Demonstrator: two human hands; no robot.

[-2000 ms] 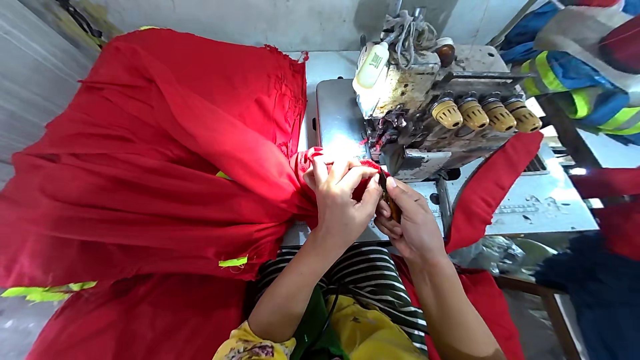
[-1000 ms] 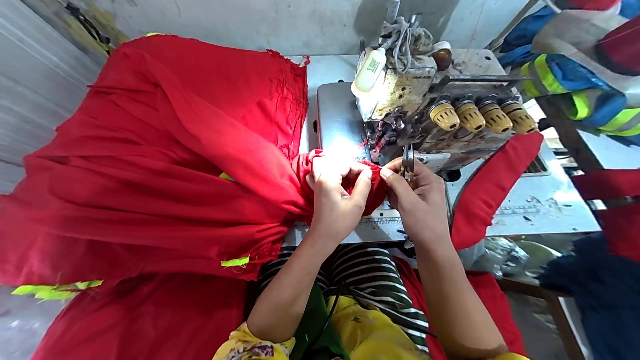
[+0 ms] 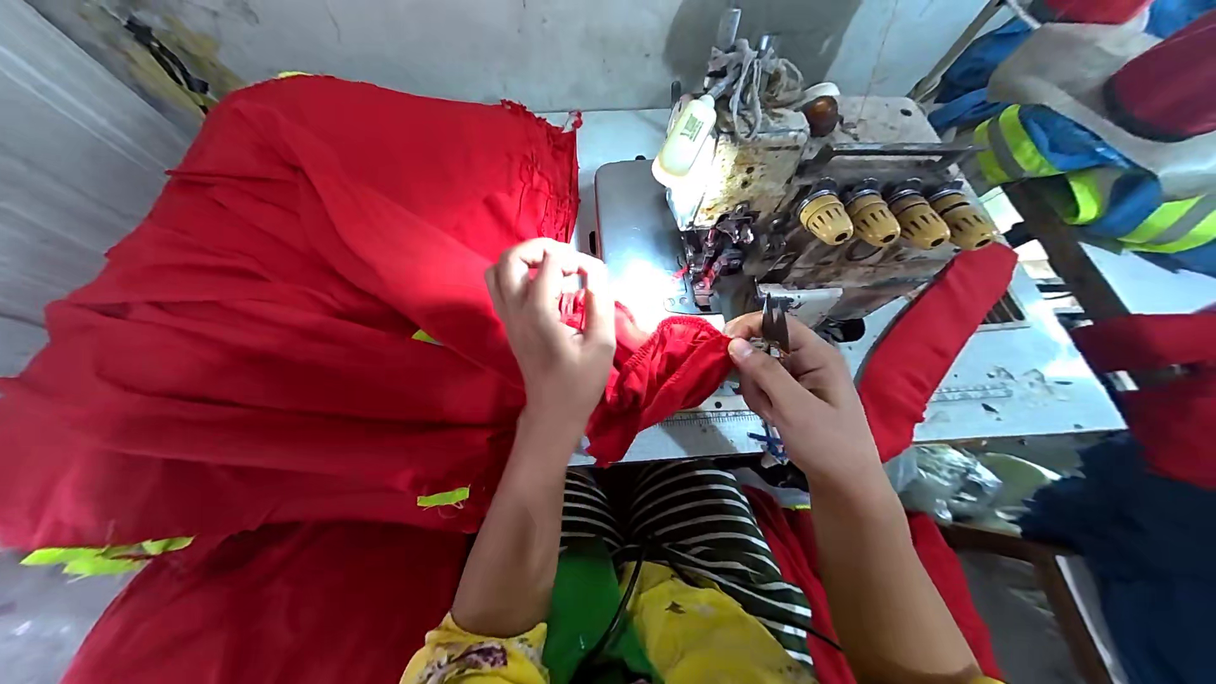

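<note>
A large red fabric piece (image 3: 380, 218) lies bunched over the left of the table, its gathered, stitched end reaching toward the sewing machine (image 3: 760, 180). My right hand (image 3: 798, 389) pinches the stitched edge between thumb and finger and also holds small thread snips (image 3: 775, 326), blades upward. Over the cloth, left of the machine's lit plate, my left hand (image 3: 560, 313) is raised with bent fingers; whether it grips any cloth is not clear. The needle area, just beyond the gathered end, is dark and partly hidden.
Four yellow-capped tension knobs (image 3: 895, 217) front the machine. A red padded strip (image 3: 936, 351) leans at its right. A ruler strip (image 3: 708, 418) runs along the table's front. Blue garments with reflective bands (image 3: 1092, 180) are piled at the far right; more red cloth hangs below the table.
My left hand has moved left and up, away from my right hand. The gathered red end between them is more spread out now. The snips in my right hand remain upright.
</note>
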